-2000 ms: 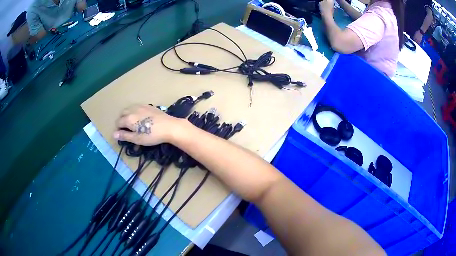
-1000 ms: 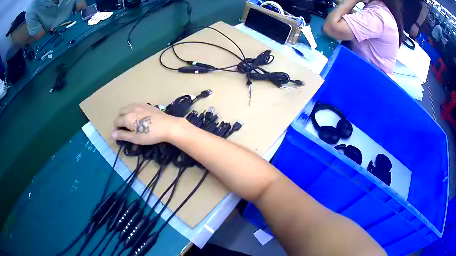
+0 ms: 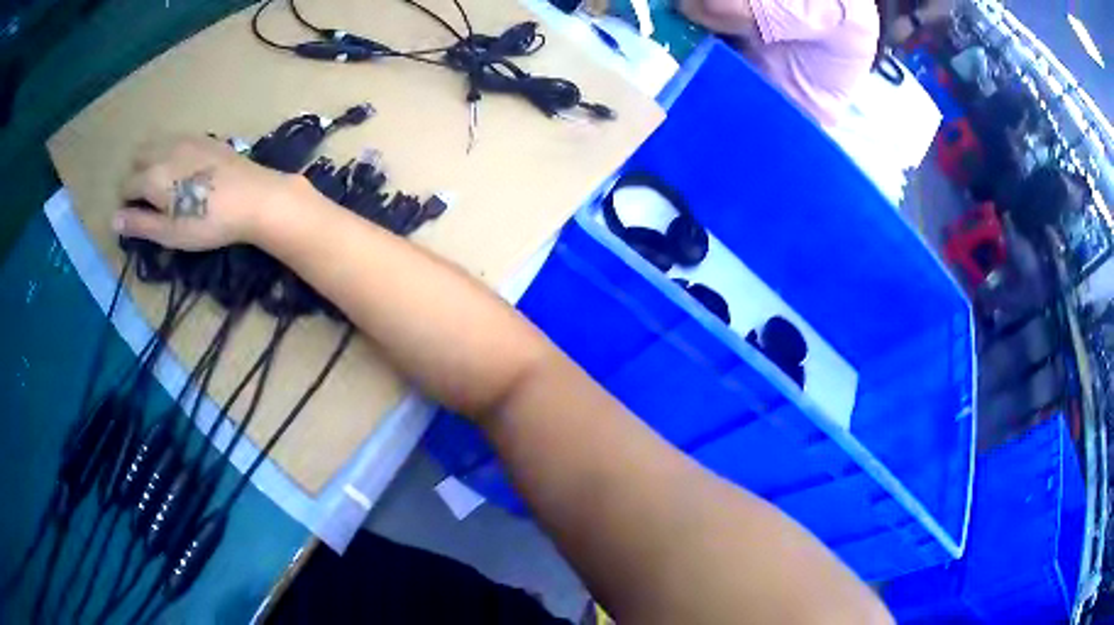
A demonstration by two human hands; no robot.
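Note:
My right hand (image 3: pixel 196 202) lies palm down over the left end of a row of black coiled cable bundles (image 3: pixel 263 275) on the tan cardboard (image 3: pixel 409 61). Its fingers curl over a bundle; the palm side is hidden. Several black cords run from the bundles down over the cardboard edge to in-line remotes (image 3: pixel 153 482) with small white marks, side by side at lower left. USB plugs (image 3: pixel 428 208) stick out at the bundles' far side. A separate looped cable (image 3: pixel 489 64) lies farther back on the cardboard. My left hand is out of the picture.
A blue tote (image 3: pixel 843 244) stands right of the bench with black headphones (image 3: pixel 660 220) on a white sheet inside. Another blue tote (image 3: pixel 1014 525) is at lower right. A person in a pink top (image 3: pixel 819 37) is beyond. Green bench top (image 3: pixel 37 293) shows at left.
The view has turned to the right and down, so the bench things sit farther left and higher. My right hand stays on the same bundles; the cables have not visibly moved.

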